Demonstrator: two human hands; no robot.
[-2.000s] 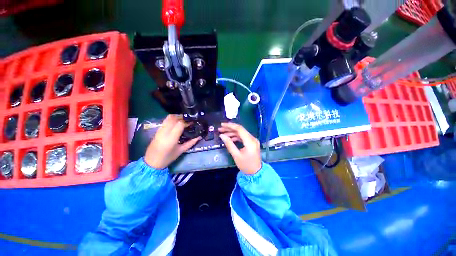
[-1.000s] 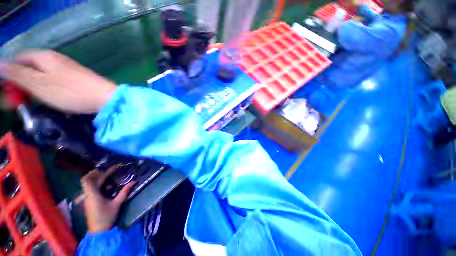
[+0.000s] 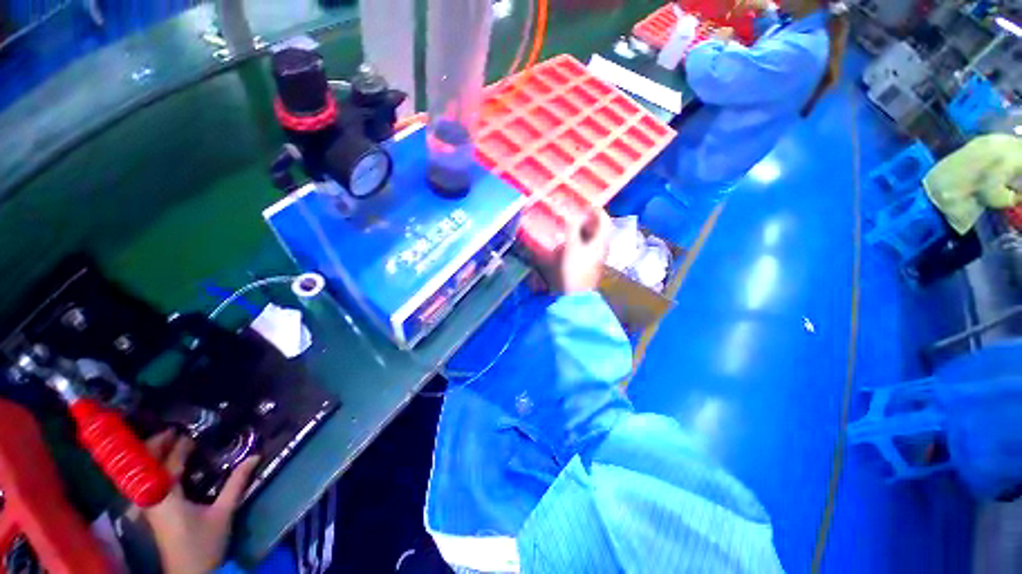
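The black toggle clamp press (image 3: 79, 325) is at the lower left, its red ribbed handle (image 3: 118, 451) lowered towards me. A dark round unit (image 3: 228, 446) sits at the black base. My left hand (image 3: 193, 521) is beside it, finger and thumb on either side of its rim; the handle partly covers the hand. My right hand (image 3: 583, 253) is blurred, raised at the near corner of the right red tray (image 3: 577, 123). A dark spot shows between its fingers; I cannot tell whether it is a part or a gap.
The blue controller box (image 3: 392, 241) carries a black regulator with a gauge (image 3: 368, 174) above it. A white scrap (image 3: 282, 330) and thin hose lie beside the clamp. Part of the left red tray (image 3: 45, 493) shows. A carton (image 3: 633, 303) stands below the bench edge. Two people are beyond.
The view has swung right. The clamp handle has come down from upright. My right hand has left the base, gone to the handle, then across to the right tray. My left hand stays at the unit.
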